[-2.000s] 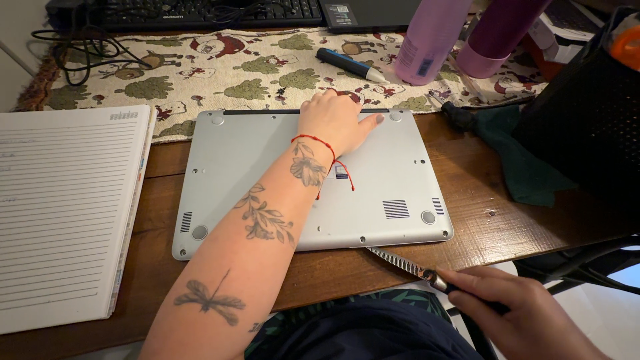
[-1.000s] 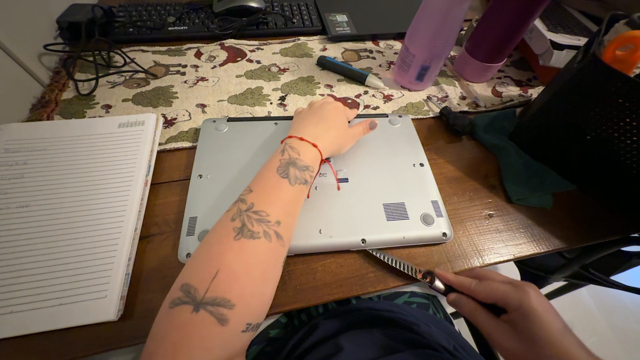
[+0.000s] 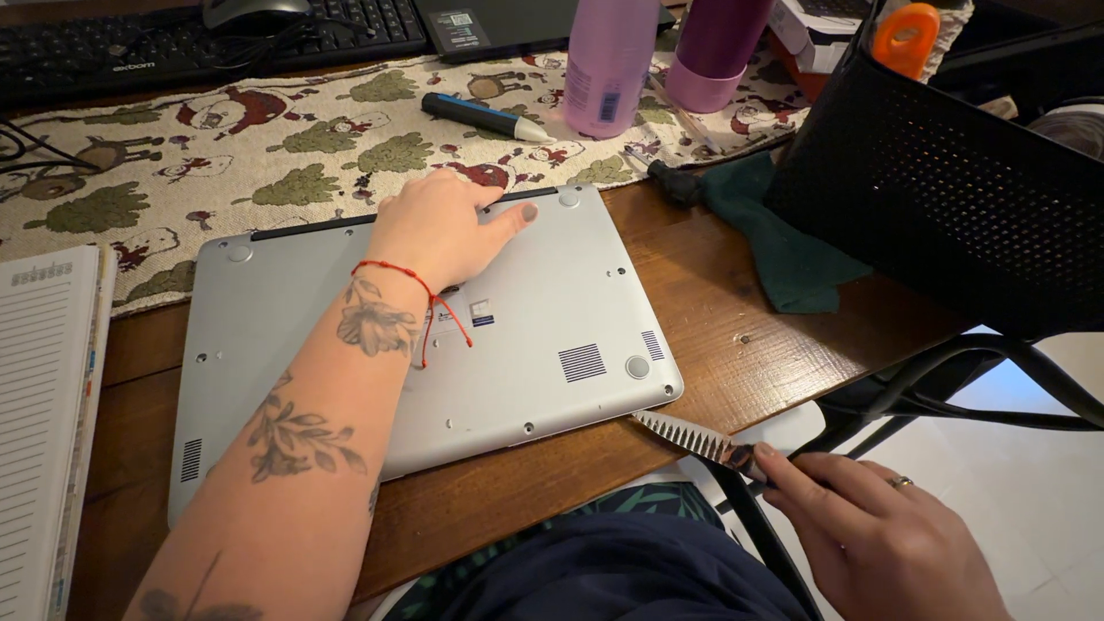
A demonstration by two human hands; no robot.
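A silver laptop (image 3: pixel 517 336) lies upside down on the wooden table, its bottom cover with vents, screws and round feet facing up. My left hand (image 3: pixel 444 224) rests on the cover near the hinge edge, thumb apart from the fingers. In my right hand (image 3: pixel 871 526) is the dark handle of a serrated knife (image 3: pixel 690 435). The knife's tip meets the laptop's near edge, close to the right corner; whether it is inside the seam cannot be told. My left forearm hides part of the cover.
A lined notebook (image 3: pixel 43 414) lies at left. Behind the laptop are a patterned cloth runner (image 3: pixel 302 138), a black-and-blue pen-shaped tool (image 3: pixel 483 116), a pink bottle (image 3: pixel 608 69) and a keyboard (image 3: pixel 354 30). A screwdriver (image 3: pixel 673 181), a green cloth (image 3: pixel 776 241) and a black perforated bin (image 3: pixel 940 190) stand or lie at right.
The knife's tip has moved right along the laptop's near edge, toward the corner, with my right hand. My left hand remains on the cover. The view has shifted somewhat.
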